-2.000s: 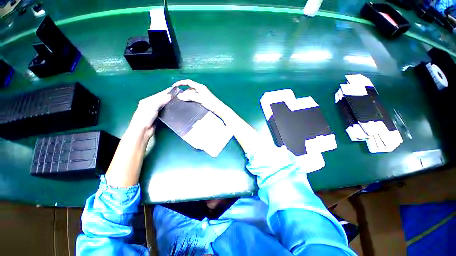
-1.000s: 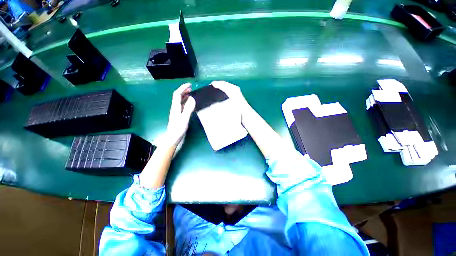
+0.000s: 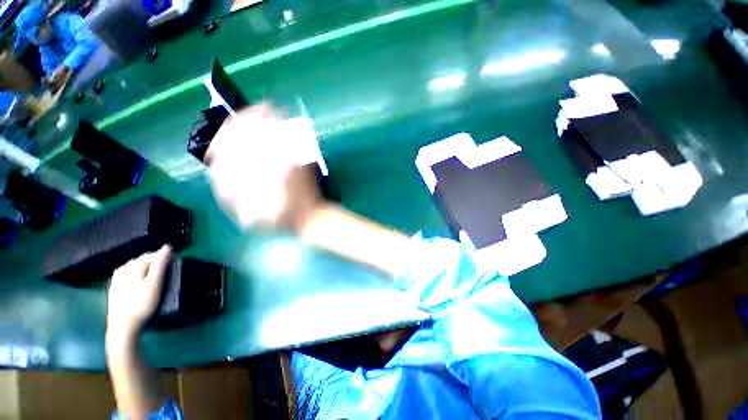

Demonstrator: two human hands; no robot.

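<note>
My right hand (image 3: 261, 168), strongly blurred, is over the bench left of centre. A folding carton (image 3: 308, 141) shows at its right side, with a white panel and a black part; the hand hides the rest. My left hand (image 3: 134, 289) lies on the left part of the nearer stack of black inserts (image 3: 197, 291); its fingertips are hard to make out. The farther nested insert stack (image 3: 115, 239) lies just beyond it. An open box with a raised lid (image 3: 205, 131) stands behind my right hand, partly covered.
A pile of flat carton blanks (image 3: 492, 197) lies right of centre, with a second pile (image 3: 627, 139) farther right. More open black boxes (image 3: 107, 168) stand at the left. Another person (image 3: 61, 41) in blue sits at the far left.
My hands have parted. My left hand has moved left and down from the carton onto the nearer inserts. My right hand has moved left with the carton. The view has turned and tilted.
</note>
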